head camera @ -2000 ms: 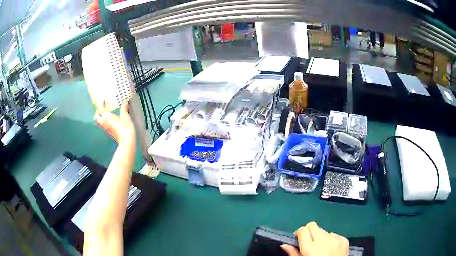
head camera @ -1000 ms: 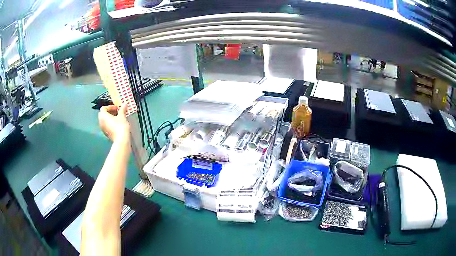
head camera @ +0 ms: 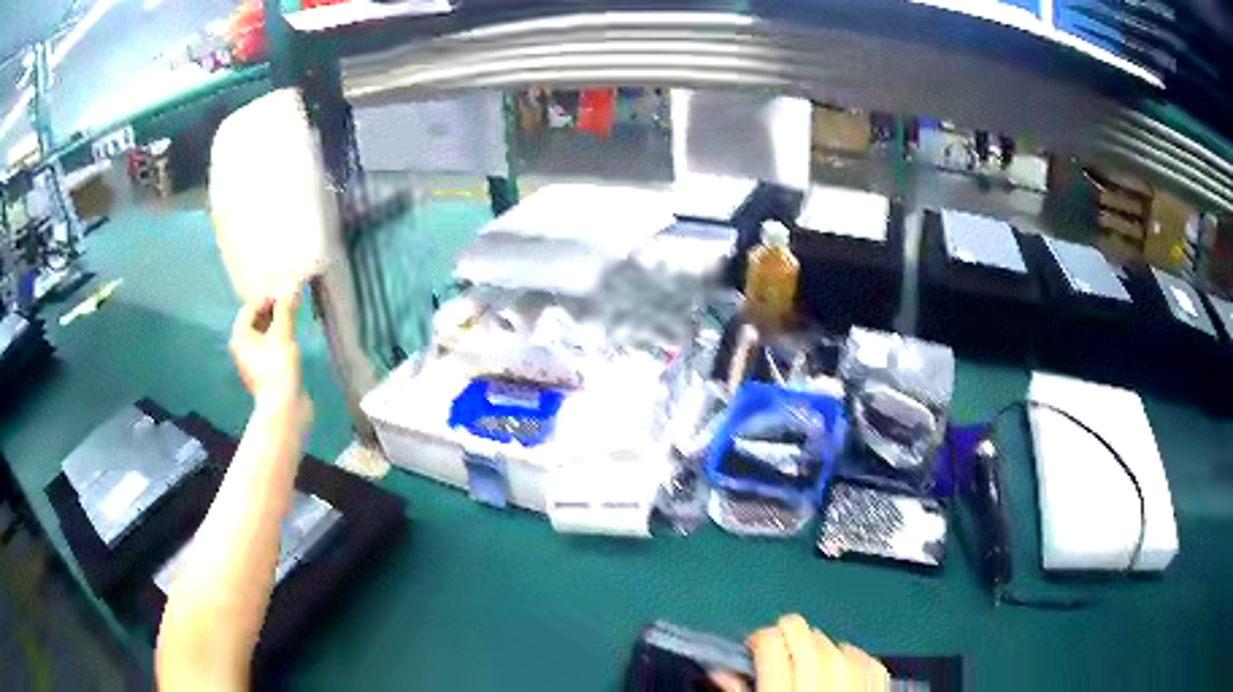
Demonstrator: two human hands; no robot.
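My left hand (head camera: 267,349) is raised at the left and pinches the lower edge of a white stack of sheets (head camera: 268,203) beside an upright post. The sheets are blurred. My right hand (head camera: 814,660) is at the bottom edge, partly cut off, and grips a dark, slab-like mini laptop (head camera: 692,649). Most of the laptop is below the picture. A black foam pad (head camera: 933,673) shows just right of the hand.
Closed laptops (head camera: 133,473) lie on black pads at the left. Ahead stand a white organizer (head camera: 426,453), a blue bin (head camera: 717,466), a screw tray (head camera: 882,525), an amber bottle (head camera: 772,277), a screwdriver (head camera: 991,514) and a white block (head camera: 1102,473). More laptops (head camera: 983,241) lie behind.
One second ago my right hand and the laptop were out of view; now both show at the bottom. The sheets now look wider and the red marks seen on them earlier do not show.
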